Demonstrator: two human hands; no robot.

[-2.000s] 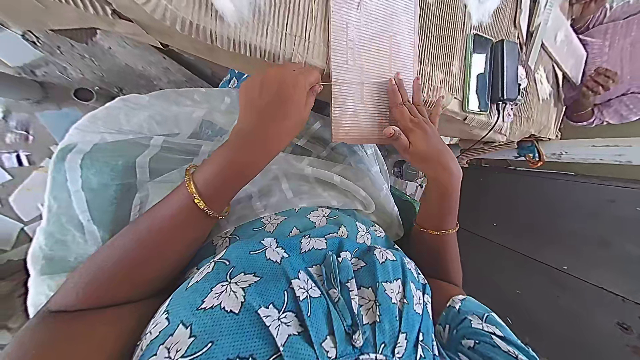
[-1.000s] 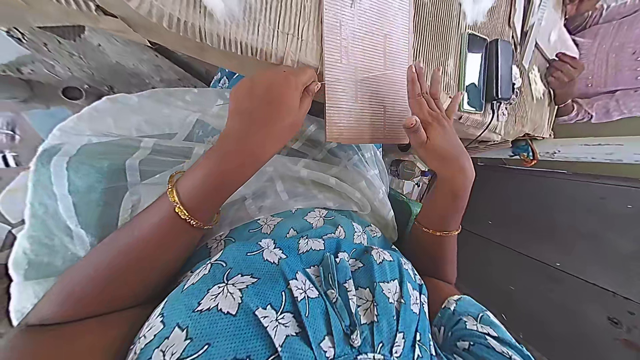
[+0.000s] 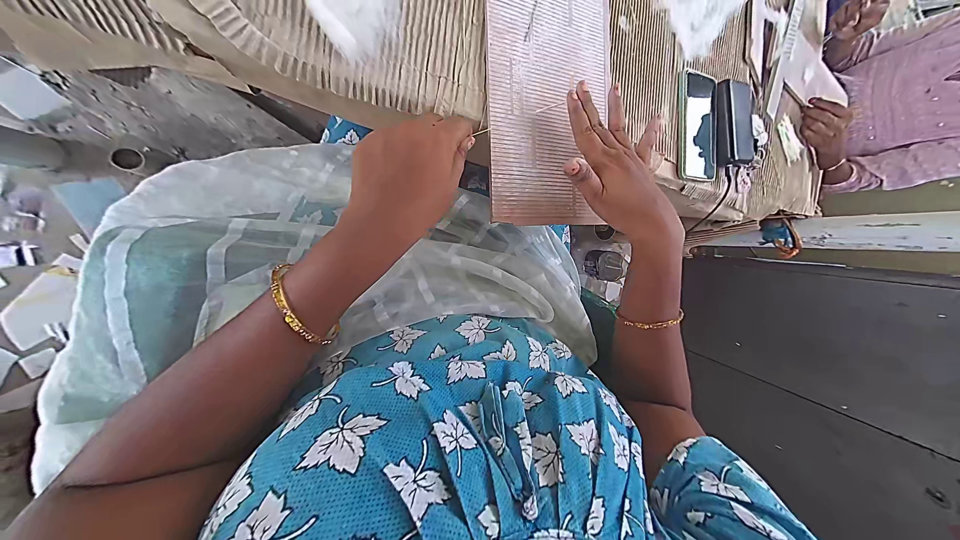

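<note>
A ribbed, pale pinkish-brown board [image 3: 536,172] lies at the upper centre, its near end jutting past the edge of the corrugated cardboard [image 3: 427,67]. My left hand [image 3: 412,169] is at the board's left side, thumb and forefinger pinched on a thin pale stick or strand [image 3: 481,132] whose tip points to the board. My right hand [image 3: 619,161] is at the board's right side with its fingers spread; the fingertips are over its surface, and whether they touch it I cannot tell. Another thin pale strand [image 3: 553,107] shows on the board near those fingertips.
A phone [image 3: 698,125] and a black case-like object [image 3: 734,122] with a cable lie at the right. White fluffy fibre [image 3: 356,26] rests on the cardboard. A co-worker's hand [image 3: 826,131] holds a pale board at the upper right. Translucent sheeting [image 3: 255,247] covers my lap.
My right hand was at the board's right edge a second ago and now has its fingertips over the board. My left hand stays at the left side.
</note>
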